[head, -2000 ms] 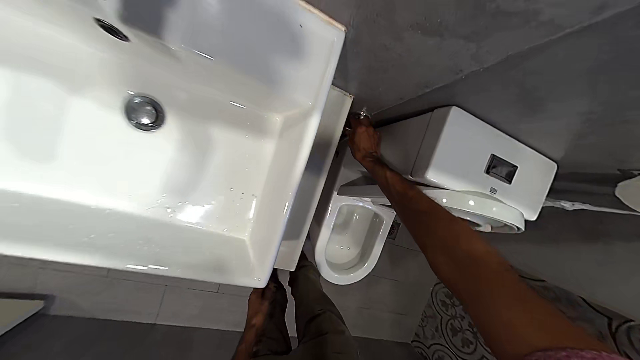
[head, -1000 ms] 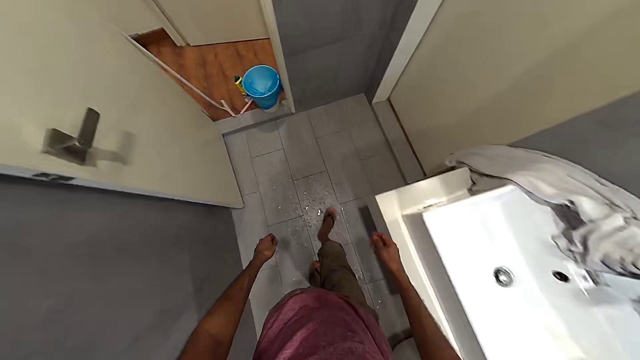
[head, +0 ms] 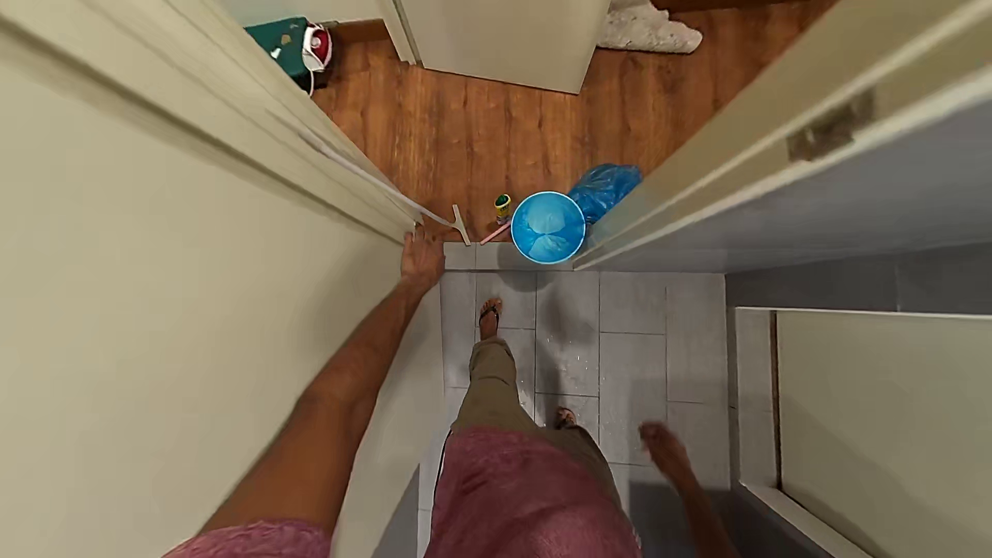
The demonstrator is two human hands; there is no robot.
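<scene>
My left hand (head: 423, 257) rests against the edge of the cream door panel (head: 232, 310) beside the doorway, its fingers spread. Over the grey tiled floor (head: 632, 372) hangs my right hand (head: 665, 448), blurred, touching nothing that I can see; its fingers are hard to make out. At the threshold ahead stands a blue bucket (head: 548, 227) with a pale, folded-looking content. Left of it are a small can with a green top (head: 502, 208), a pink handle (head: 495, 234) and a white squeegee (head: 459, 223) whose long pole leans along the door frame.
A blue plastic bag (head: 606, 190) lies behind the bucket. Beyond the raised sill is a wooden floor (head: 465, 124) with a half-open door (head: 504, 39), a clothes iron (head: 318, 48) and a pale rug (head: 647, 29). A door edge with a latch plate (head: 831, 128) juts in from the right.
The view has turned from the washbasin and toilet to the doorway. My left hand, in the air one second ago, now touches the door panel's edge. The bucket is nearer.
</scene>
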